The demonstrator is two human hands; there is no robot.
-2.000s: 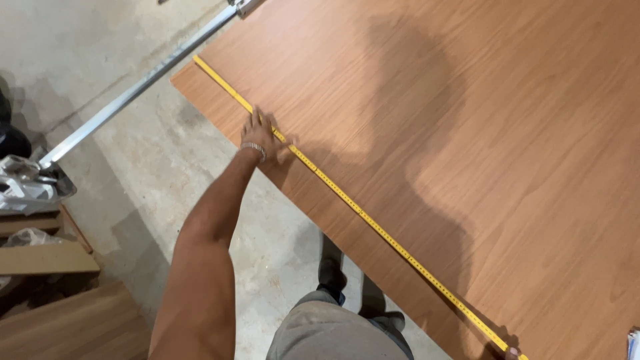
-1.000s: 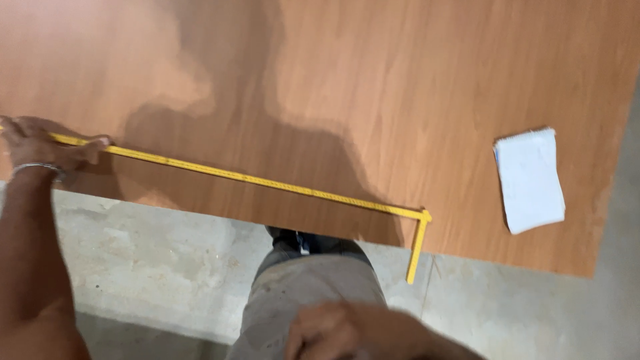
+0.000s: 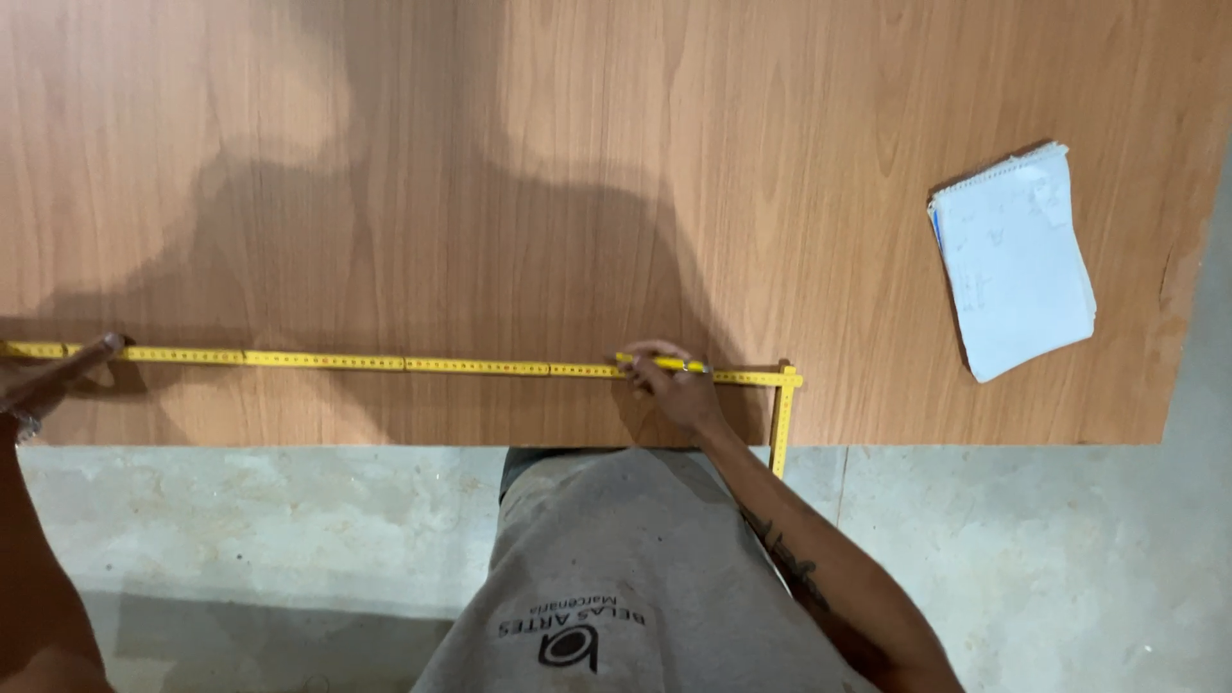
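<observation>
A yellow folding rule (image 3: 472, 367) lies unfolded along the near edge of a wood-grain board (image 3: 818, 144). Its last section at the right is bent and points down past the board's edge. My left hand (image 3: 58, 380) rests on the rule at the far left, fingers stretched out, partly cut off by the frame. In my right hand (image 3: 679, 385) is a yellow pencil or pen (image 3: 664, 363), held over the rule with its tip pointing left. The fingers hide a short stretch of the rule.
A worn spiral notepad (image 3: 1015, 260) with faint writing lies on the right part of the board. The board's right edge has a chipped spot. Below the near edge are the concrete floor (image 3: 289, 520) and my grey shirt (image 3: 616, 568).
My right hand has come from in front of my body onto the rule, and a yellow pencil or pen now shows in it. The view has shifted right since the oldest frame.
</observation>
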